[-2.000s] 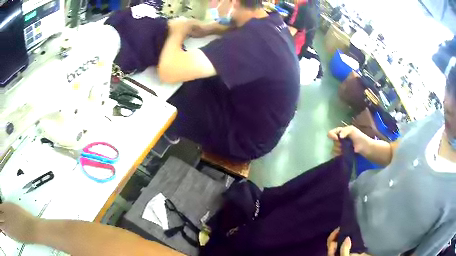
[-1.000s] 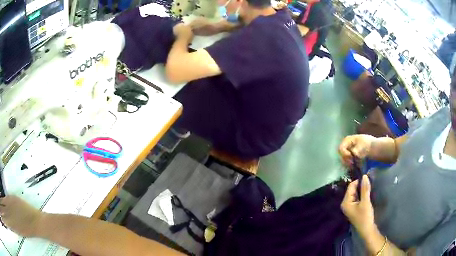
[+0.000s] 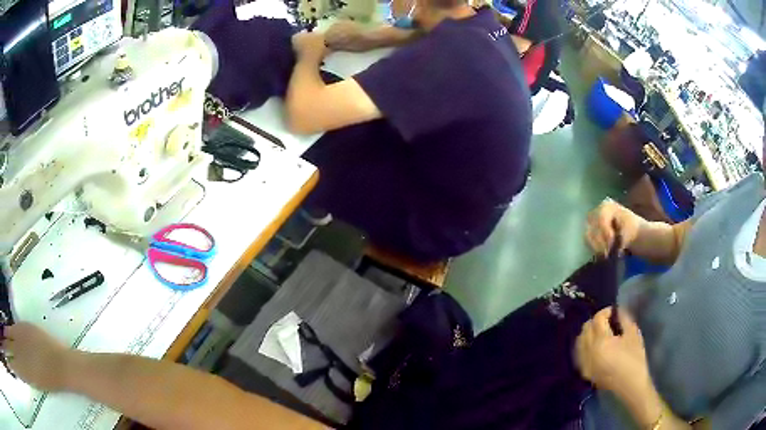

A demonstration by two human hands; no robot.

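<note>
My right hand (image 3: 35, 356) rests low on the white machine table at the left edge of the view. Its fingertips are cut off beside something dark, so its grip is not clear. My left hand is out of the picture. The off-white brother sewing machine (image 3: 113, 126) stands above it. Small black thread snips (image 3: 77, 289) and red-and-blue-handled scissors (image 3: 181, 255) lie on the table. Dark purple embroidered cloth (image 3: 512, 361) drapes at lower right, held by a person in a grey top.
Black-handled scissors (image 3: 231, 154) lie further along the table (image 3: 277, 210). A person in dark clothes (image 3: 453, 126) sits sewing beyond it. A grey surface (image 3: 323, 290) beside the table bears a white piece (image 3: 285, 340) and black straps. Blue bins (image 3: 611, 101) line the aisle.
The view has shifted, and the scene sits slightly further right. The grey-topped person's hands have changed their hold on the cloth, showing embroidery. My right hand remains at the left edge.
</note>
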